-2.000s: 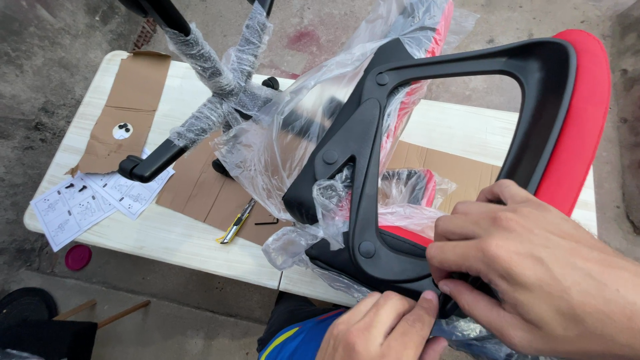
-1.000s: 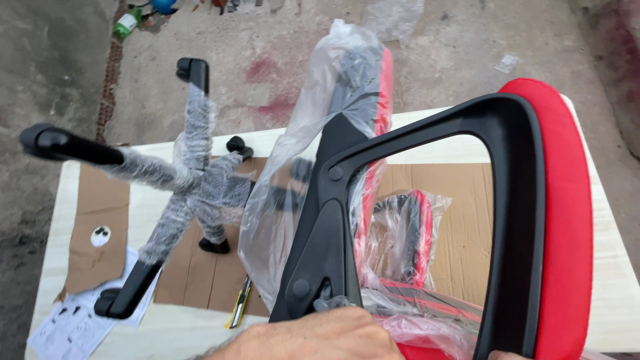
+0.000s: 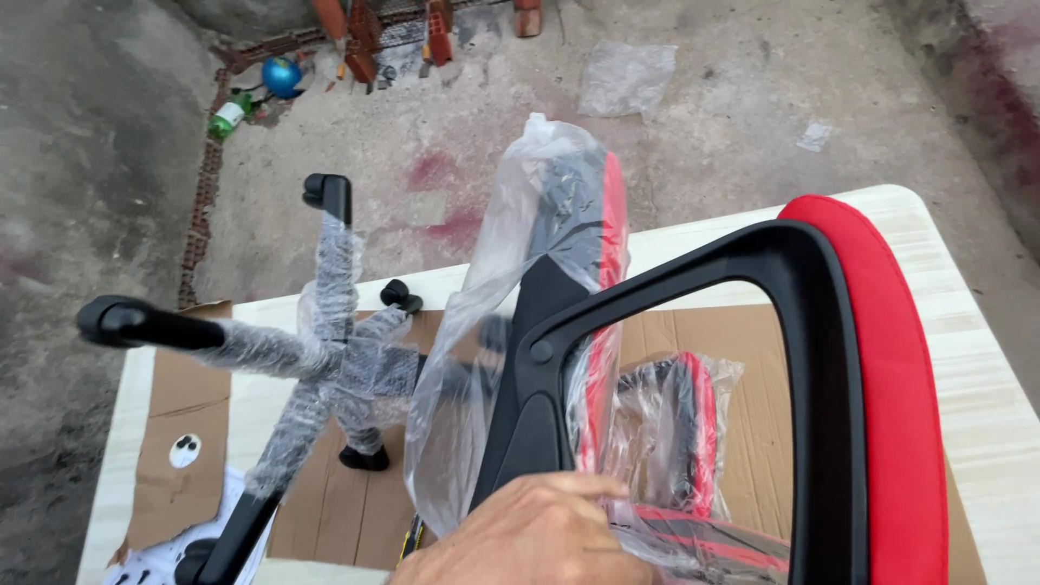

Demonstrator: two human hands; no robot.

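My left hand is at the bottom middle, closed over the lower part of a black plastic chair armrest; its fingertips are partly hidden. A red padded chair part lies along the armrest's right side. Behind the armrest, a red and black chair cushion is partly covered by a clear plastic bag. To the left stands a five-legged chair base in bubble wrap, with black casters. My right hand is out of view.
The table bears cardboard, a bagged red and black armrest part, printed sheets and a yellow utility knife. Beyond, the floor holds a green bottle, a blue ball and hollow bricks.
Two seconds ago both hands were at the armrest's lower right corner; now my right hand is out of view and my left is at its lower left. The view has tilted up.
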